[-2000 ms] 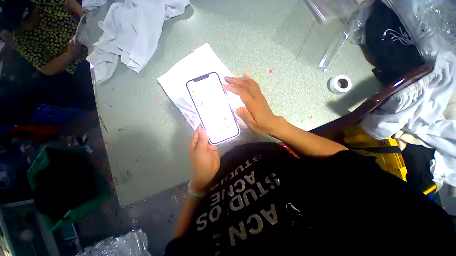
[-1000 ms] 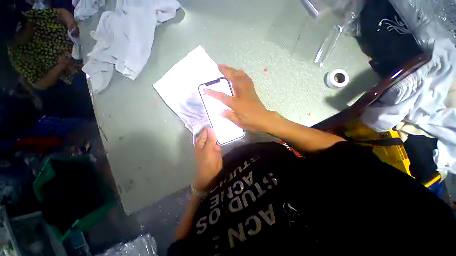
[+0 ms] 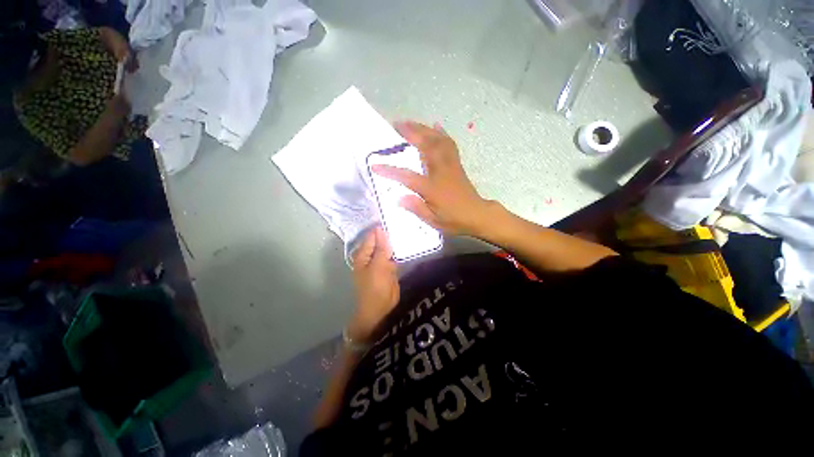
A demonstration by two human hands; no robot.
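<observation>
A smartphone (image 3: 409, 219) with a bright white screen is held over the lower right part of a folded white garment (image 3: 335, 147) on the table. My left hand (image 3: 377, 281) grips the phone's lower left edge. My right hand (image 3: 442, 183) is over the phone's upper half, with fingers spread across the screen and fingertips near its top. Whether the right fingers touch the screen cannot be told. The right hand hides part of the phone's right side.
Crumpled white garments (image 3: 228, 71) lie at the speckled table's (image 3: 259, 294) far left. A white roll (image 3: 598, 137), clear film (image 3: 580, 80) and a black garment (image 3: 683, 62) are at right. A chair rail (image 3: 669, 159), yellow crate (image 3: 705, 277), green crate (image 3: 134, 357) and another person (image 3: 71, 94) surround the table.
The phone has shifted right and slightly down, uncovering more of the garment. My right hand has moved from the phone's right edge to over its screen.
</observation>
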